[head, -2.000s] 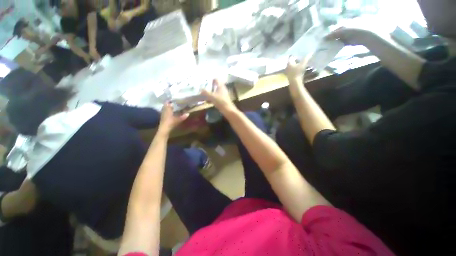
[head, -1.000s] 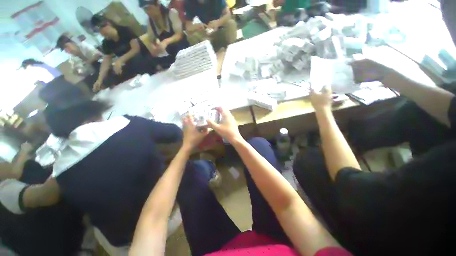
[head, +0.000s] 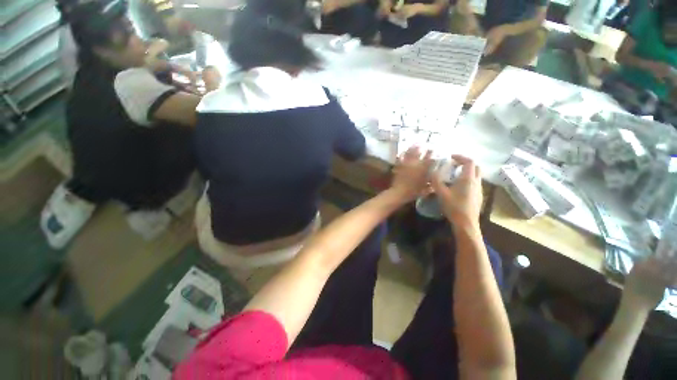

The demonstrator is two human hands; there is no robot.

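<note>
My left hand (head: 410, 175) is at the front edge of the white-covered table, its fingers at small white cartons (head: 413, 139). My right hand (head: 462, 190) is just to its right, with fingers bent around a small white carton (head: 446, 171). The fingers hide much of this carton, and bright glare washes out its print. I cannot tell whether my left hand grips the same carton or only touches the ones at the table edge.
A loose carton pile (head: 579, 145) lies at right, with stacked cartons (head: 443, 61) at the far side. A seated person (head: 267, 163) is close on my left; another person's hand (head: 651, 280) is at right. Printed boxes (head: 194, 299) lie on the floor. A bottle cap (head: 523, 261) shows below the table.
The view has swung left, so the neighbour and floor boxes show more. The carton held up between both hands is now lower at the table edge, mostly covered by the fingers.
</note>
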